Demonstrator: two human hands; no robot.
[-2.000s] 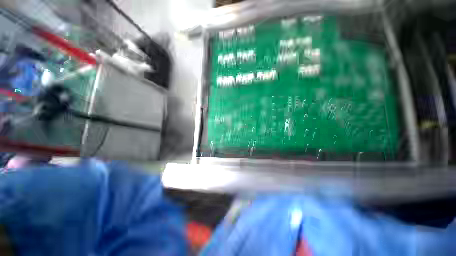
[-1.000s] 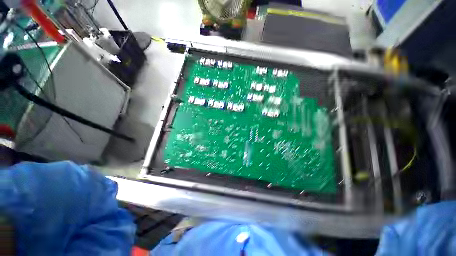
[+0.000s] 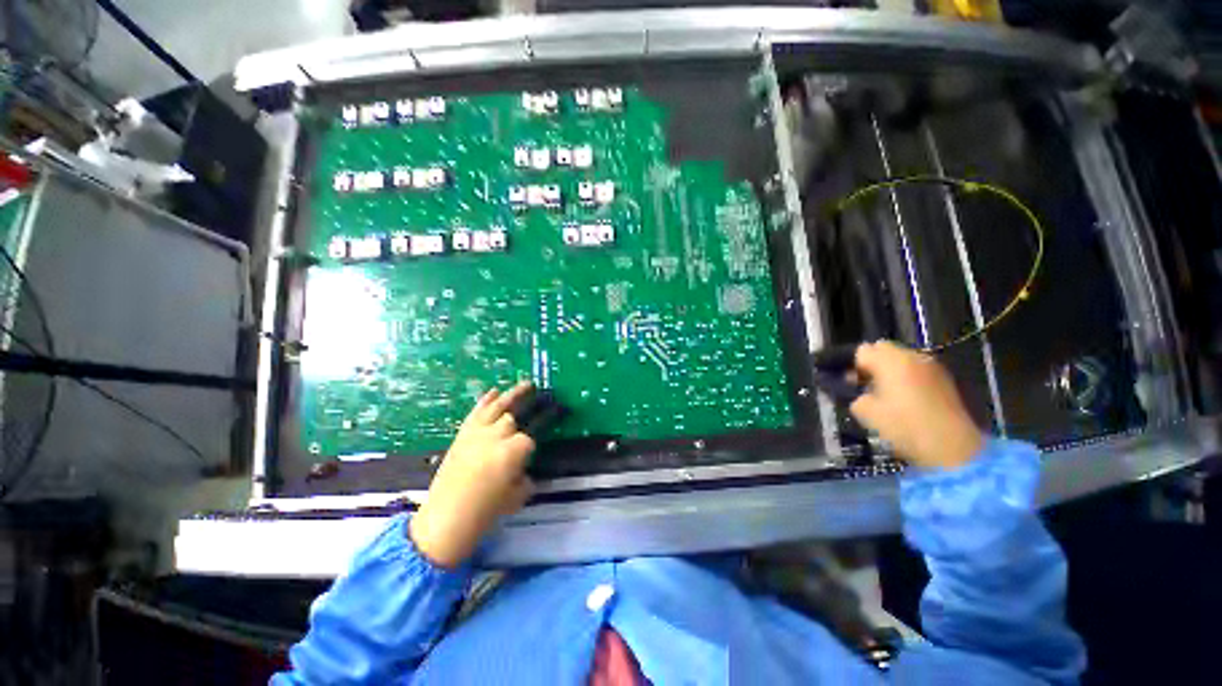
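A large green circuit board [image 3: 563, 288] with several rows of white-silver blocks lies in a black carrier [image 3: 710, 134] with metal edge bars, between the conveyor rails. My left hand [image 3: 483, 462] is at the board's near edge, with black-covered fingertips on or just above it. My right hand [image 3: 911, 402] is at the carrier's right edge bar [image 3: 801, 268], its black-covered fingertips at the bar's near part. Whether either hand grips anything cannot be made out.
The near conveyor rail [image 3: 697, 516] runs across in front of me, and the far rail [image 3: 603, 40] runs behind the board. A thin yellow cable loop [image 3: 1039, 248] lies at the right. A grey panel [image 3: 134, 275] and a black bin [image 3: 221, 161] stand at the left.
Both hands have come into view, at the board's near edge and the carrier's right bar. The view has shifted, showing the board further left and more of the conveyor's right part.
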